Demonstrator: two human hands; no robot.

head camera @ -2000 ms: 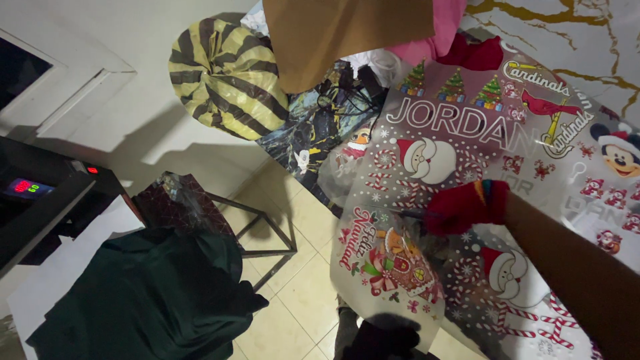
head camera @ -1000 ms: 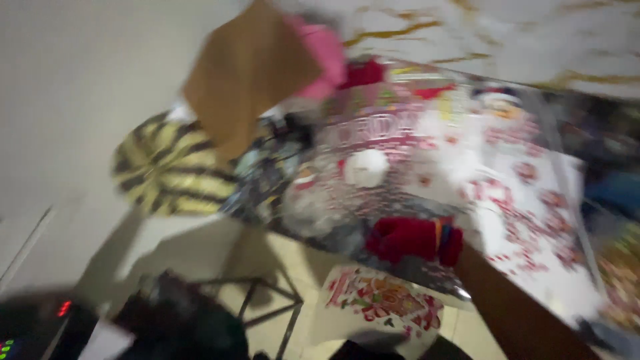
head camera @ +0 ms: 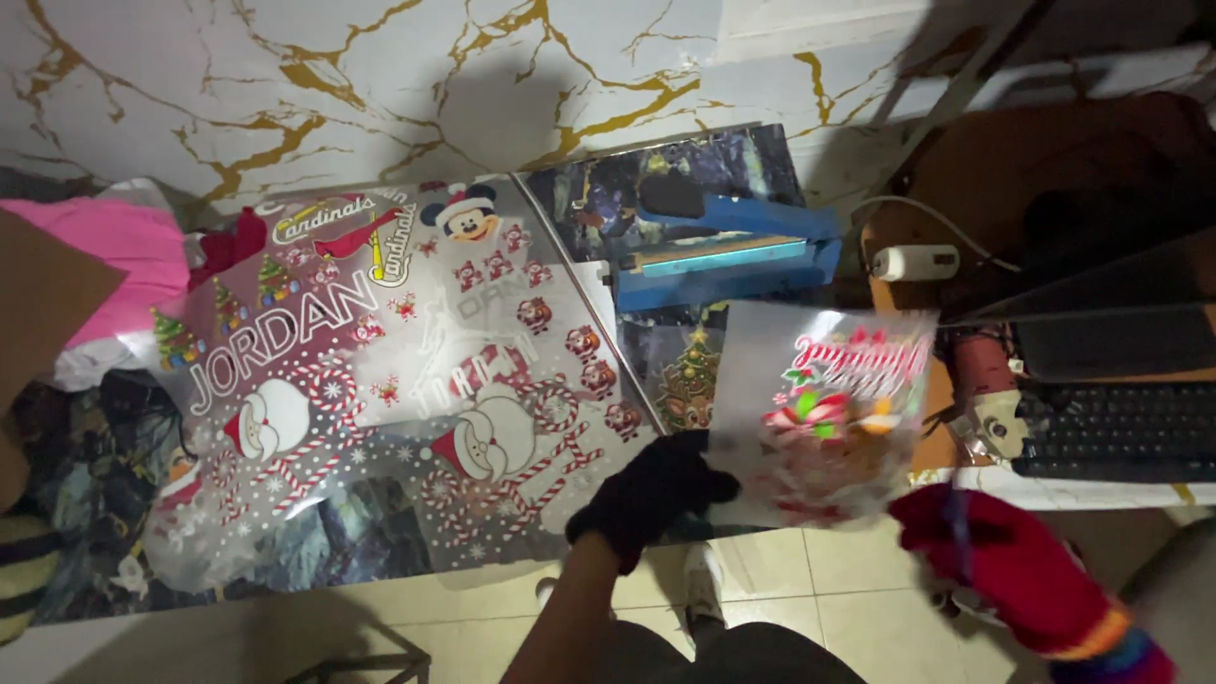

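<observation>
My left hand [head camera: 655, 494], in a black glove, pinches the left edge of a clear printed film sheet [head camera: 746, 408] with red lettering and a colourful Christmas design. At the sheet's lower right corner is my right hand [head camera: 1007, 560], in a red knitted glove with a rainbow cuff. A thin, dark bluish thing crosses its fingers; blur hides what it is and whether the fingers grip it or the film. Left of my hands, large clear film sheets [head camera: 380, 446] with Santas, candy canes, trees and lettering lie on a dark marble-patterned table [head camera: 370, 532].
A blue tool with a long bar [head camera: 731, 256], possibly a sealer or cutter, lies behind the held sheet. To the right are a white cylindrical device [head camera: 915, 262] with a cable and a black keyboard [head camera: 1121, 432]. Pink fabric [head camera: 133, 256] and brown material [head camera: 57, 285] are at the left.
The view has swung far to the right. The small printed sheet, earlier by the table's front edge beneath the red glove, is now held up between my hands. My black-gloved hand has come into full view.
</observation>
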